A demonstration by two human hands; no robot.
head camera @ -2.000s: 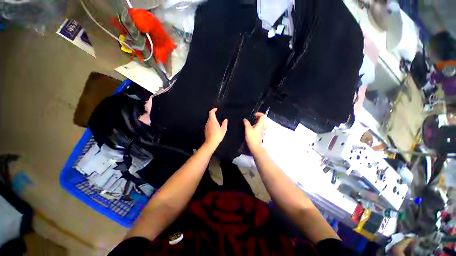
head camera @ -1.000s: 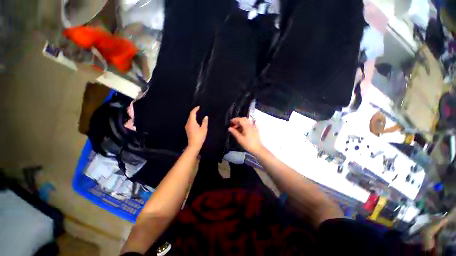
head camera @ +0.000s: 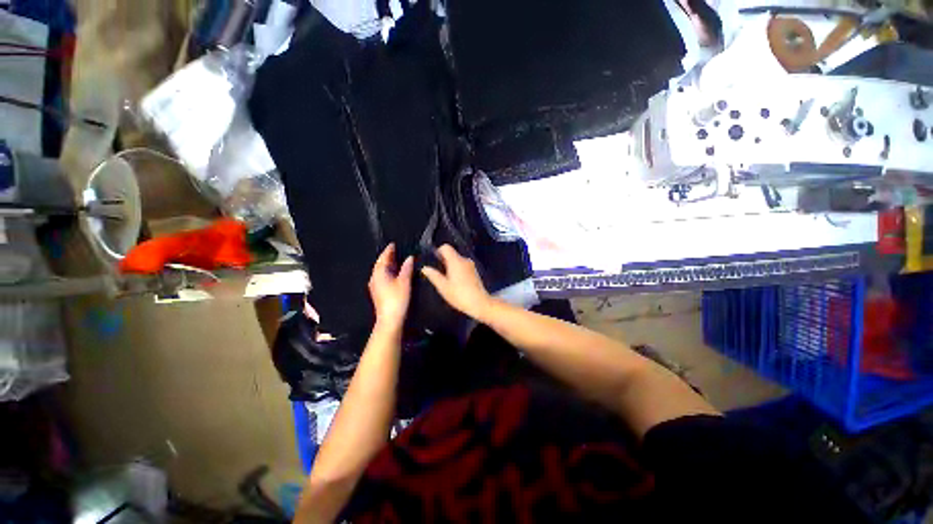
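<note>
Stacked black garment pieces (head camera: 307, 154) with long seams lie in front of me and hang over the table's front edge. My left hand (head camera: 391, 290) rests on the black fabric near that edge, fingers slightly apart. My right hand (head camera: 456, 281) is just right of it, fingers bent at the fabric's raw edges; whether it pinches a layer is unclear. A curled black edge with a white layer (head camera: 494, 208) shows right of my right hand. White cut pieces (head camera: 353, 14) lie on the pile's far end.
The white sewing machine (head camera: 757, 128) stands at the right, above a measuring scale (head camera: 706, 274) on the table's front edge. Blue crates (head camera: 783, 333) are below right. An orange-red cloth (head camera: 189, 247) and clear plastic (head camera: 210, 128) are at the left.
The view has turned, so the machine and table edge now show higher and level. My hands are closer together over the fabric. A curled edge with white now shows beside my right hand.
</note>
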